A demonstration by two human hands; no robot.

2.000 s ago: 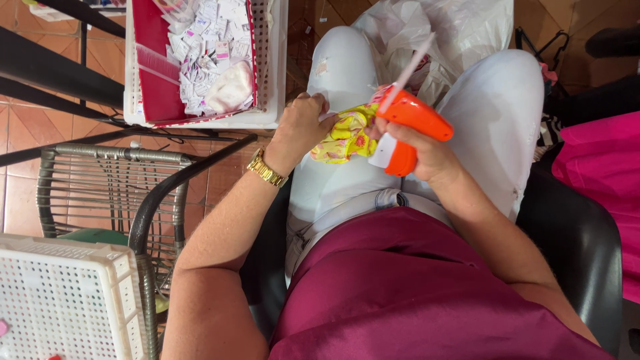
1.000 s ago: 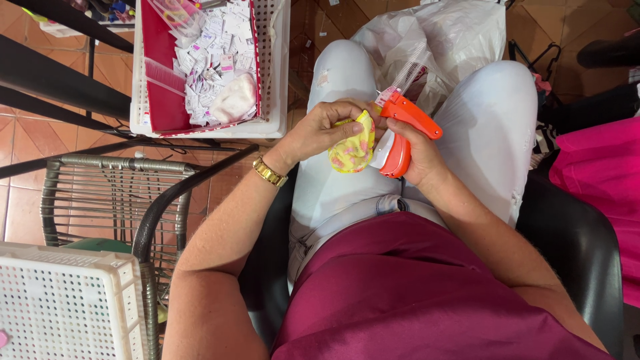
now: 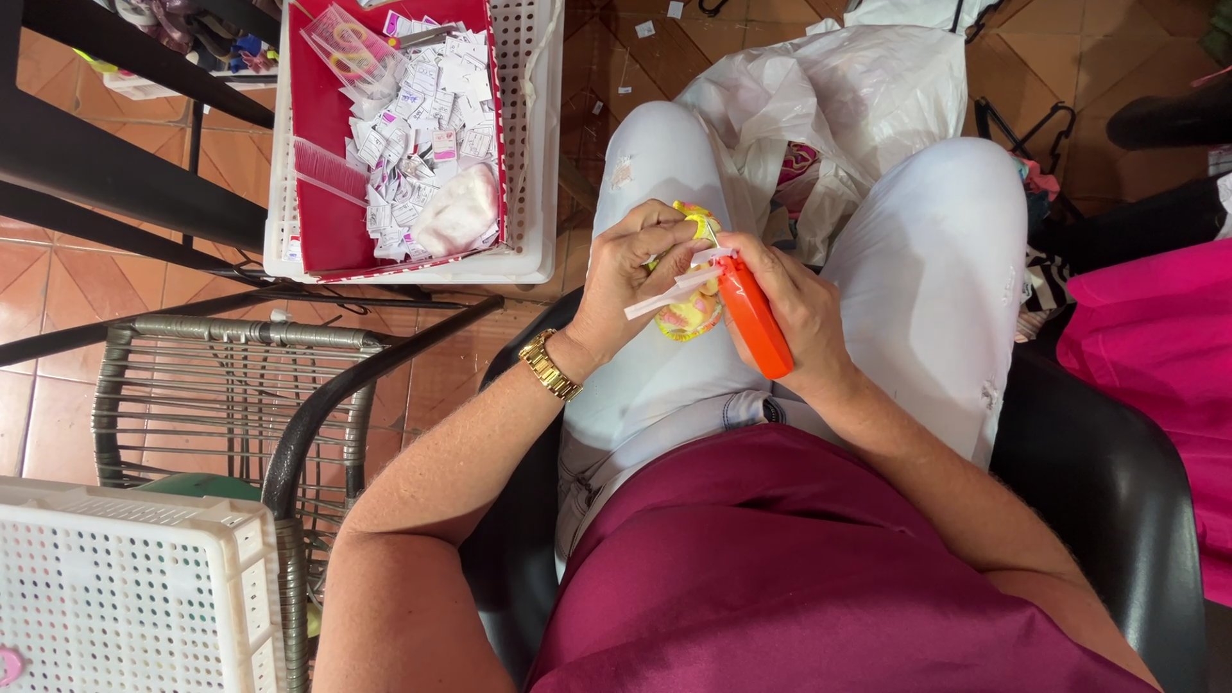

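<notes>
My left hand (image 3: 640, 269), with a gold watch band at the wrist, grips a small yellow and pink patterned cloth item (image 3: 695, 313) above my lap. In my right hand (image 3: 794, 303) is an orange tagging gun (image 3: 756, 318), its tip against the upper part of the cloth. A translucent strip of tag fasteners (image 3: 669, 294) sticks out from the gun toward my left hand. Fingers of both hands hide part of the cloth and the gun's tip.
A red box (image 3: 327, 226) full of small printed tags (image 3: 423, 125) sits in a white perforated crate (image 3: 544, 125) at upper left. A white plastic bag (image 3: 866, 96) lies between my knees. Beside me are a corded chair (image 3: 231, 327), another white crate (image 3: 106, 577) and pink fabric (image 3: 1155, 356).
The orange tagging gun has turned and its tip has come to the cloth. My left hand has shifted its hold on the cloth, which hung lower and looser two seconds ago.
</notes>
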